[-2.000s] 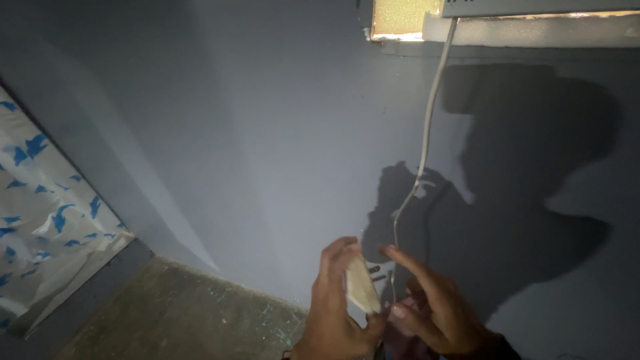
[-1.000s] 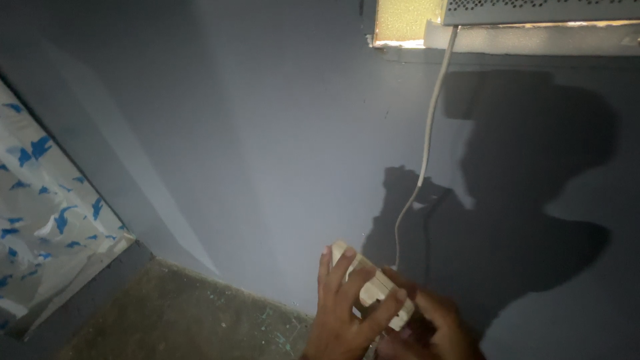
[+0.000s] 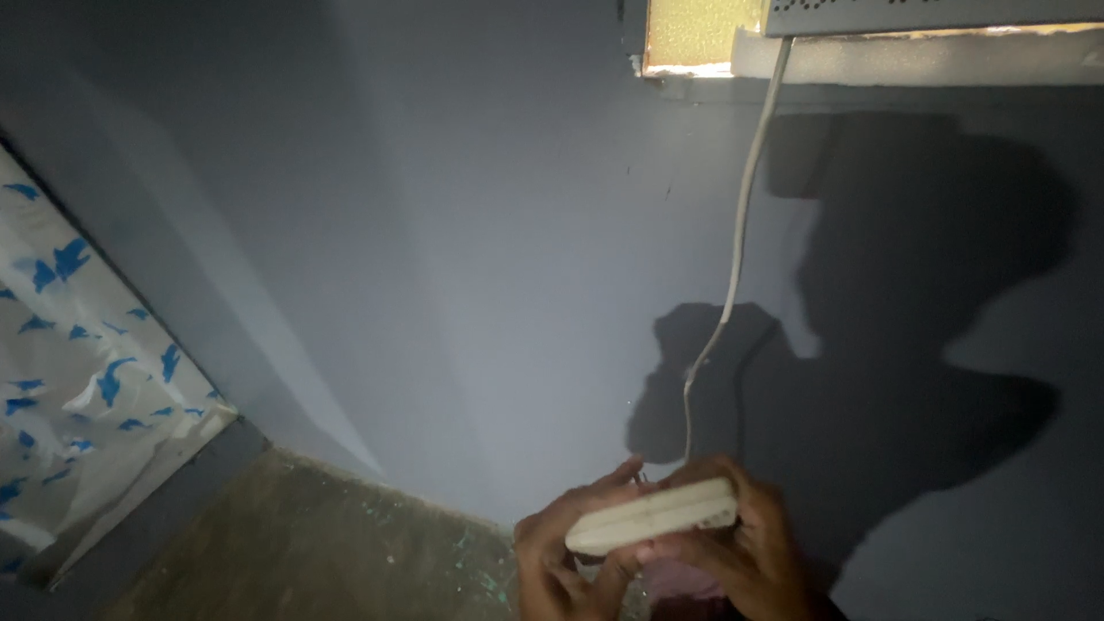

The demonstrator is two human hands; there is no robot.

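Note:
A cream plastic block, flat and seamed along its edge (image 3: 651,517), is held between both hands at the bottom centre; I cannot tell exactly what it is. My left hand (image 3: 561,539) grips its left end, with thumb below and fingers above. Around its right end is my right hand (image 3: 755,535). A white cable (image 3: 740,241) hangs down the wall from a perforated metal casing (image 3: 931,13) and reaches the top of my hands, where its end is hidden. Its lower part looks thinner.
Behind the hands stands a grey-blue wall (image 3: 500,259) bearing my shadow. White foam (image 3: 906,59) lies under the casing. On the left is a plastic sheet with blue dolphin shapes (image 3: 103,379). Below lies a rough floor (image 3: 328,552) with small bits on it.
Two seconds ago the left hand held the cream block upright while the right hand's fingers were at the cable. Now the block lies nearly level, with both hands around it.

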